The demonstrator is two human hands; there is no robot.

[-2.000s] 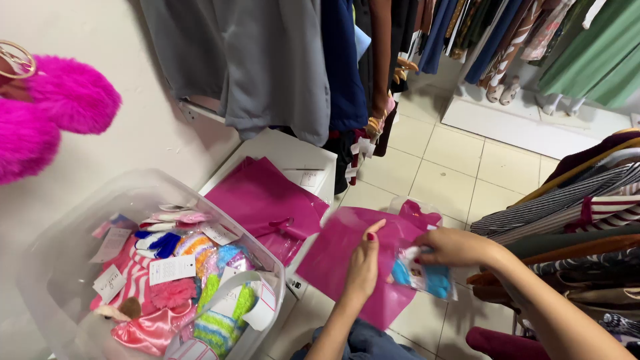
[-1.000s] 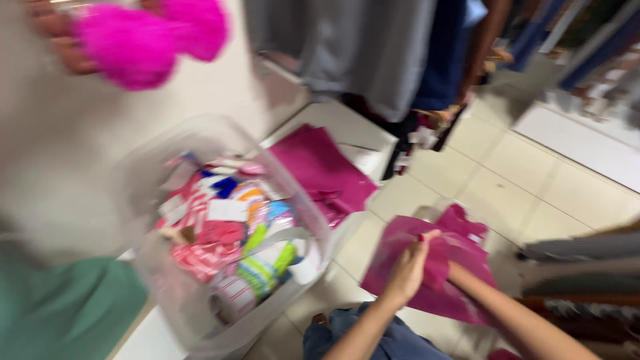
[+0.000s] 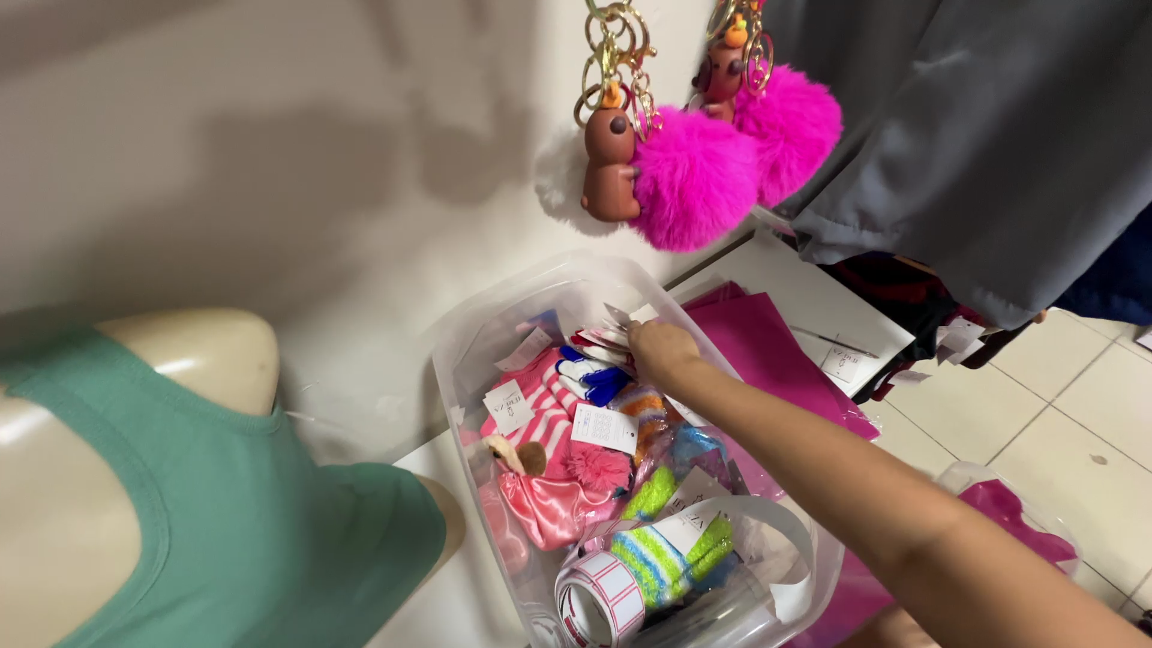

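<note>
My right hand (image 3: 664,353) reaches into a clear plastic bin (image 3: 468,423), its fingers at some tagged items by the far right wall; their hold is partly hidden. Around it lie blue-and-white knit gloves (image 3: 596,376), a pink striped knit item (image 3: 547,405), a pink satin piece (image 3: 556,511), green-and-blue fuzzy striped socks (image 3: 655,560) and a roll of labels (image 3: 601,598). Magenta plastic bags (image 3: 765,346) lie right of the bin. At the bottom edge only a bit of skin shows, perhaps my other forearm; my left hand is out of view.
Capybara keychains (image 3: 612,166) with pink pompoms (image 3: 697,180) hang above the bin. A mannequin in a green top (image 3: 234,522) stands at left. Grey garments (image 3: 981,135) hang at right over a white surface (image 3: 837,297) with a pen (image 3: 832,342).
My right hand has moved from the magenta bag into the bin. My left hand, at the bag earlier, has gone out of view. The view has swung left and closer to the bin.
</note>
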